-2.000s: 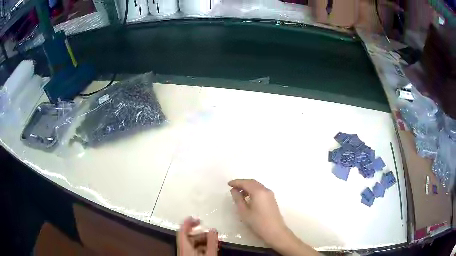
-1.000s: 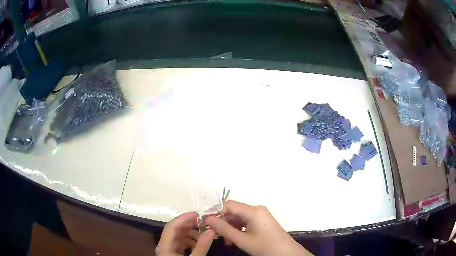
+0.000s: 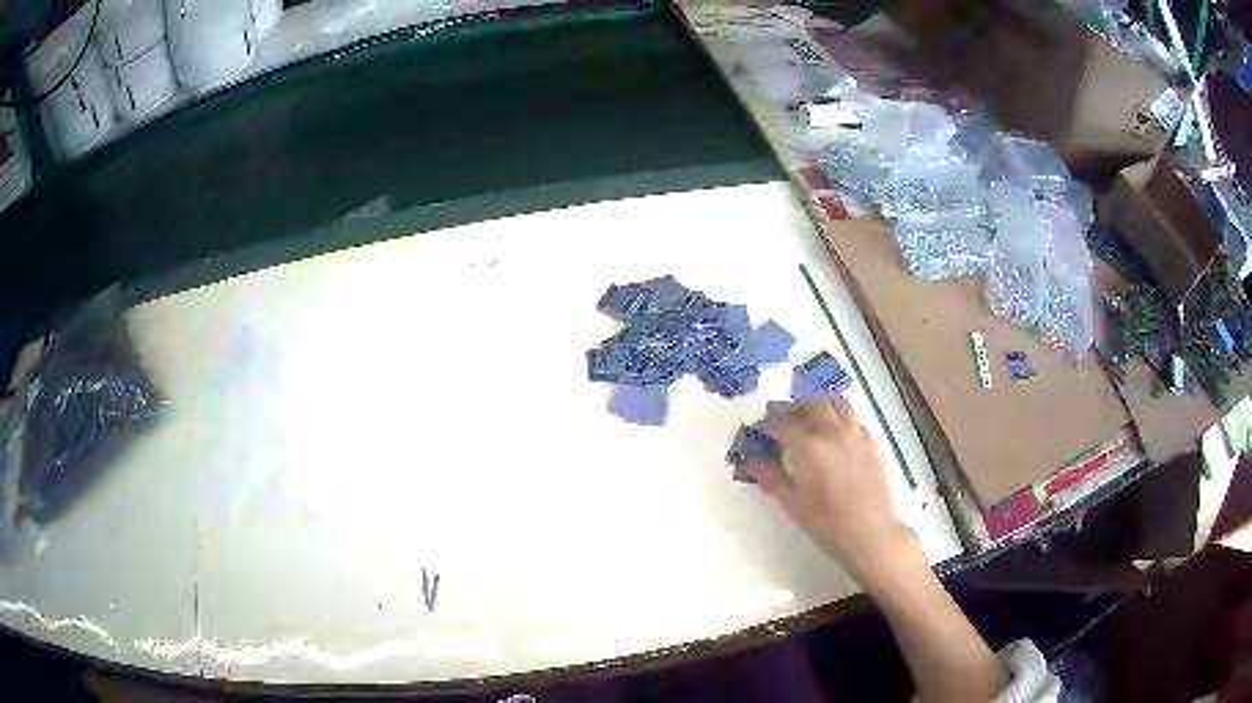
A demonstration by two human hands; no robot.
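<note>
My right hand is at the right of the bench, palm down over the single circuit boards. Its thumb and fingertips are at a blue-purple circuit board; whether they grip it is hidden. Another board behind the fingers is mostly covered. A loose circuit board lies just beyond the fingers. The pile of circuit boards lies to the left and farther back. Two thin dark sticks, possibly pin headers, form a narrow V near the front edge. My left hand is not recognisable in view; only a tiny pale sliver shows at the bottom edge.
A thin green strip lies right of the boards. Cardboard beyond it holds clear bagged parts, a white strip and one small board. A bag of dark parts is at far left. An open carton stands at right.
The view has turned right. My right hand has left my left hand and moved right to the single boards. My left hand has dropped out of view. The two dark sticks now lie on the bench.
</note>
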